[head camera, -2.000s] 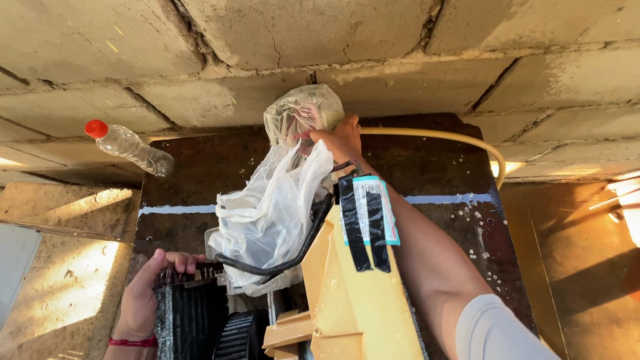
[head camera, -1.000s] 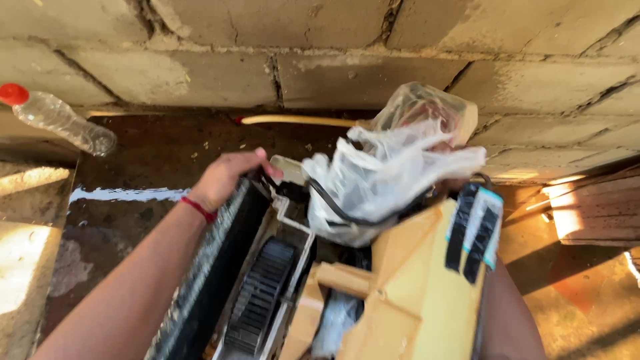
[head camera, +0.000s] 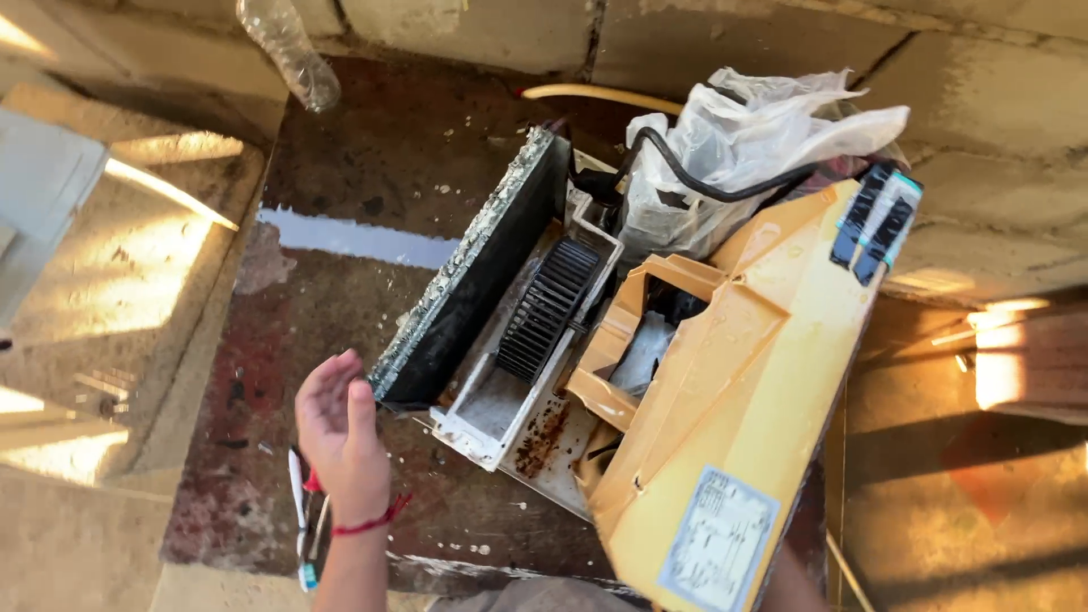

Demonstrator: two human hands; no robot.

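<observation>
My left hand (head camera: 344, 425), with a red string at the wrist, is open beside the lower end of a finned metal coil (head camera: 463, 268). The coil belongs to a disassembled air conditioner unit, whose black blower wheel (head camera: 546, 308) sits in a pale housing (head camera: 493, 408). On the right stands a cream plastic and metal casing (head camera: 765, 374) with black tape and a printed label. A clear plastic bag (head camera: 731, 161) lies behind it, crossed by a black tube (head camera: 680, 174). Only my right forearm (head camera: 792, 582) shows, below the casing; the hand is hidden.
The unit rests on a dark, stained tabletop (head camera: 340, 314) against a block wall (head camera: 476, 34). A toothbrush (head camera: 299, 518) lies near the left wrist, with a red-handled tool (head camera: 313, 483) beside it. A clear bottle (head camera: 293, 55) stands out at upper left; a yellow hose (head camera: 603, 93) runs behind.
My left hand has come off the far end of the unit and is now near its lower left end. The unit has turned on the tabletop since the oldest frame.
</observation>
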